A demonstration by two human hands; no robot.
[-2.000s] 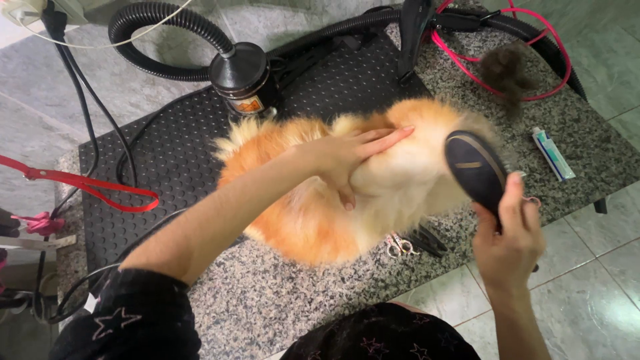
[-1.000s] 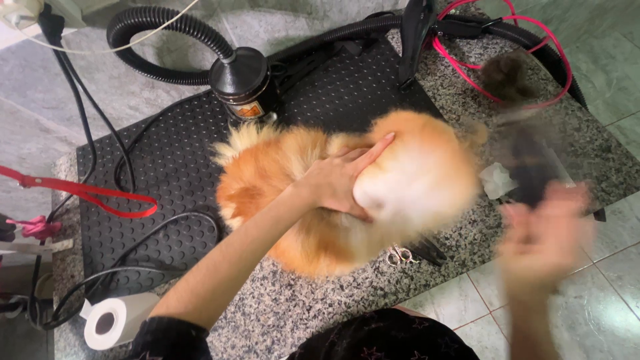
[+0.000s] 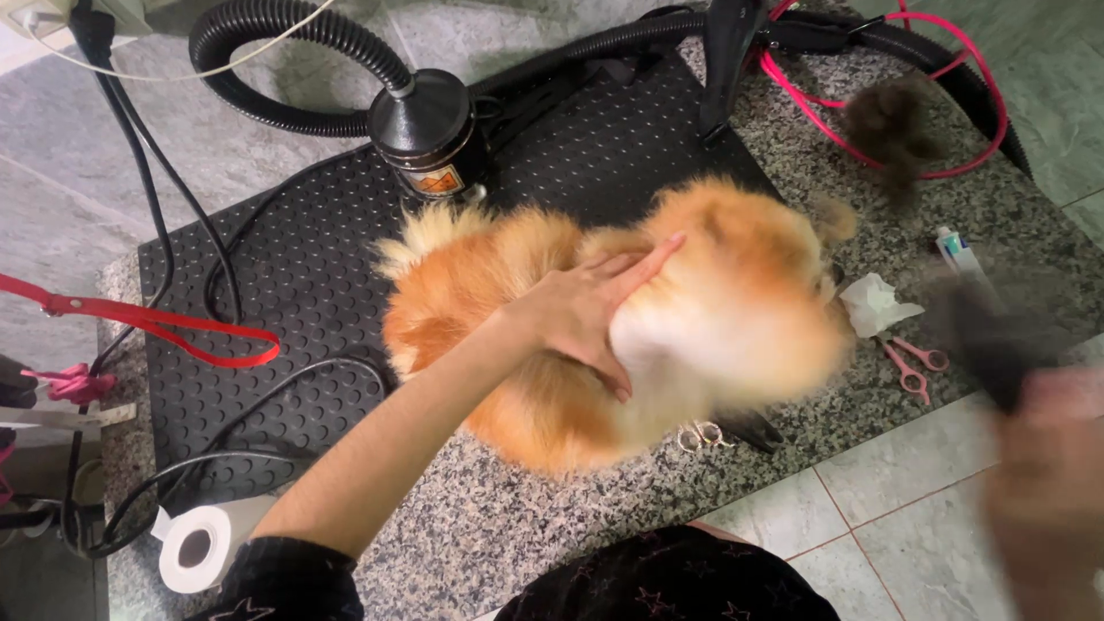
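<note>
A fluffy orange and cream dog (image 3: 509, 345) lies across the edge of a black studded rubber mat (image 3: 285, 241) on a speckled granite table (image 3: 483, 535). Its right part is blurred. My left hand (image 3: 595, 315) rests on its fur with fingers spread, holding nothing. Off the dog's right side, my right hand (image 3: 1052, 466) is strongly blurred around a dark brush (image 3: 987, 345). White tissue (image 3: 877, 304), pink-handled scissors (image 3: 914, 366) and a tube (image 3: 962, 254) lie right of the dog. Metal scissor handles (image 3: 703, 436) show at its lower edge beside a black object (image 3: 750, 429).
A black dryer canister (image 3: 424, 138) with a ribbed hose (image 3: 293, 34) stands behind the dog. A black nozzle (image 3: 729, 69), pink cord (image 3: 992, 86) and clump of dark hair (image 3: 893, 129) are at back right. A red leash (image 3: 164, 319), cables and a paper roll (image 3: 207, 543) are at left.
My right hand has moved away from the dog to the right with the brush, which was against the fur two seconds ago. My left hand stays on the dog.
</note>
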